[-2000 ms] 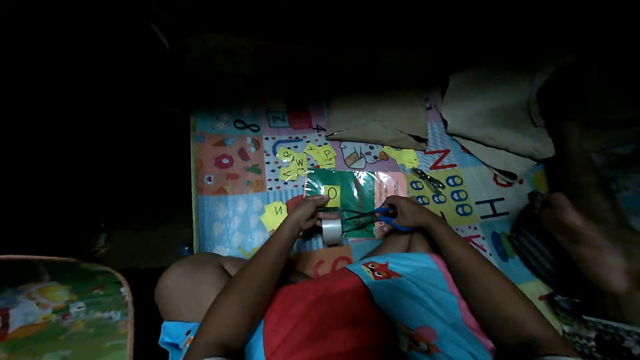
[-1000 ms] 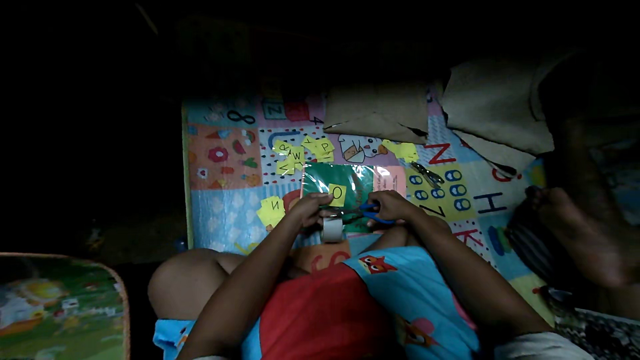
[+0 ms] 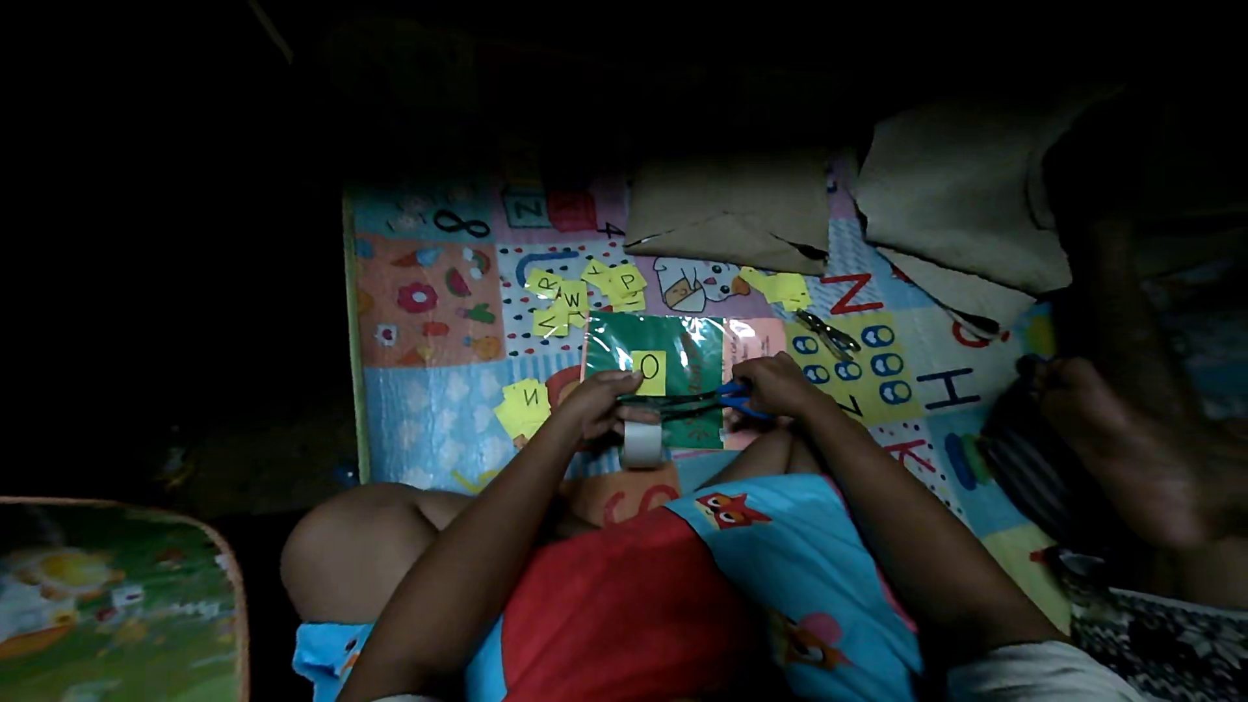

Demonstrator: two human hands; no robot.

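Observation:
My right hand grips the blue handles of a pair of scissors, whose dark blades point left toward my left hand. Between the thumb and fingers of my left hand is a yellow paper piece marked with the letter O. A roll of white tape sits just below the fingers of that hand; whether they touch it is unclear. Beneath both hands lies a green and pink plastic-covered booklet or packet. To the left rests a small pile of yellow paper pieces, the top one lettered.
More yellow lettered pieces and another small pile lie on the patterned play mat. A metal tool, perhaps a nail clipper, is right of the booklet. Brown cardboard pieces lie beyond. Another person's foot is at right.
The scissors' blades appeared spread two seconds ago and now look nearly together. My right hand has moved slightly relative to the booklet. The left hand keeps the yellow piece.

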